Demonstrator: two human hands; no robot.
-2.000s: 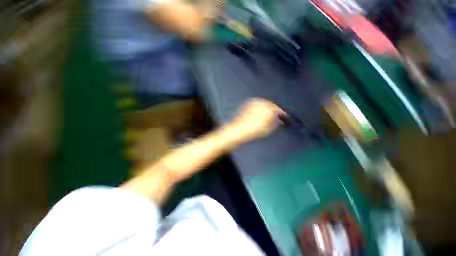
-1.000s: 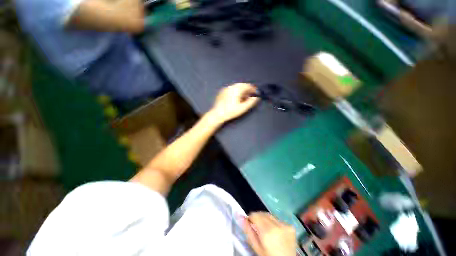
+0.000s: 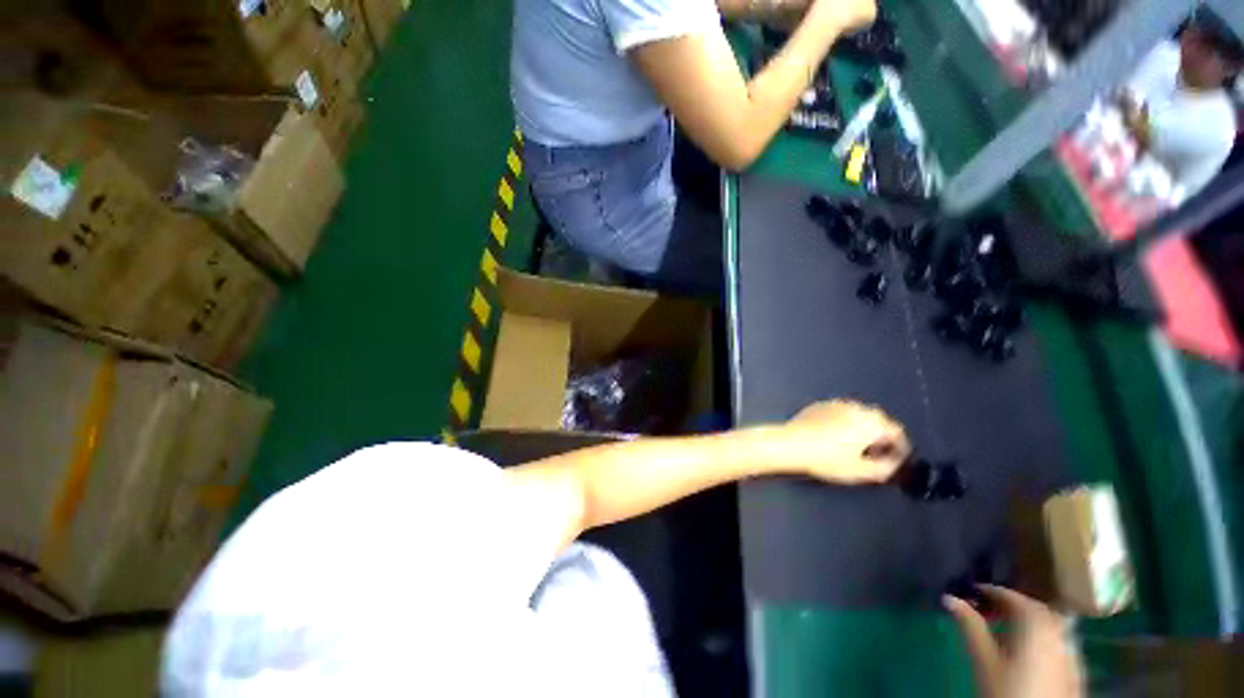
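Small glossy black shells (image 3: 941,480) lie in a short row on the dark grey mat (image 3: 819,545). My left hand (image 3: 853,443) is at the left end of this row, fingertips pinched on a dark shell. My right hand (image 3: 1020,644) is low at the right, partly blurred, with thumb and finger at another dark piece (image 3: 980,580) near the mat's front edge. Whether it grips that piece is unclear.
A larger heap of black shells (image 3: 975,321) lies farther up the mat. A small cardboard box (image 3: 1089,548) stands at the right. Another worker (image 3: 600,82) sits beyond. An open carton (image 3: 525,371) is below the bench's left edge.
The view has swung left, and the reddish-brown fixture has left the picture. My left hand remains by the small shells. My right hand has moved from near the fixture onto the mat's edge.
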